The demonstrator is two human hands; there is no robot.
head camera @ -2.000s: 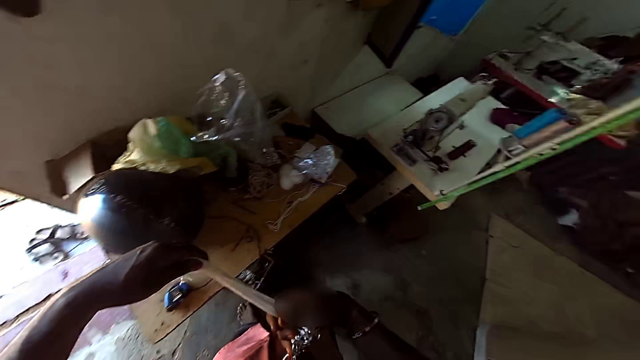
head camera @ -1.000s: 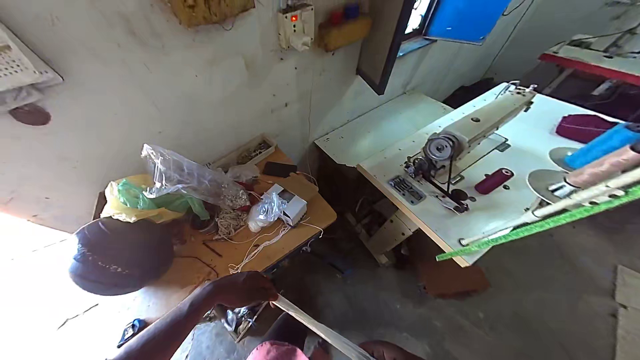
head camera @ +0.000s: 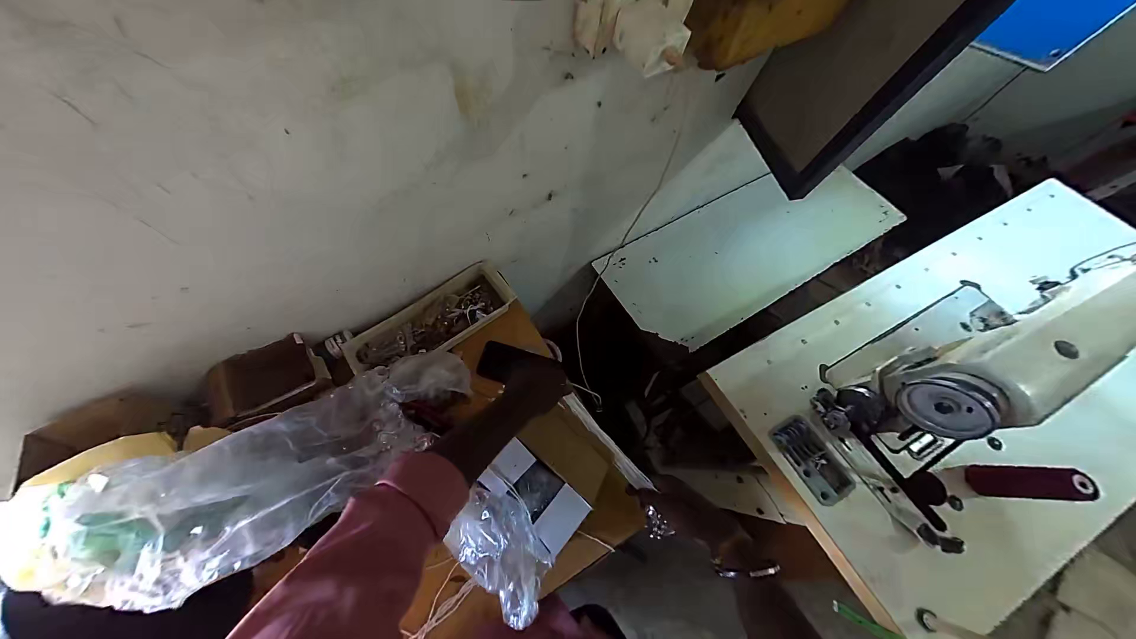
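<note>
A pale narrow strip [head camera: 608, 437] runs between my two hands over the right edge of the wooden table. My left hand [head camera: 535, 388], below a dusky red sleeve, has its fingers closed at the upper end of the strip. It lies over or against a flat black object [head camera: 501, 359]; whether it touches it cannot be told. At the table's right edge my right hand [head camera: 688, 515] grips the lower end, with a shiny metallic item [head camera: 657, 522] at its fingers and a bracelet on the wrist. Below my left forearm sit a white box [head camera: 561, 519] and crumpled clear plastic [head camera: 501, 550].
Along the wall stand a tray of small parts [head camera: 359, 351] and a brown box [head camera: 266, 377]. A large clear plastic bag [head camera: 240, 488] covers the table's left. To the right is a sewing machine [head camera: 1021, 382] on a white table, with a maroon thread cone [head camera: 1029, 482]. A dark-edged panel [head camera: 852, 89] juts out above.
My left hand has moved over the table to the black object near the tray. The strip is still between both hands. The view has shifted toward the wall and table.
</note>
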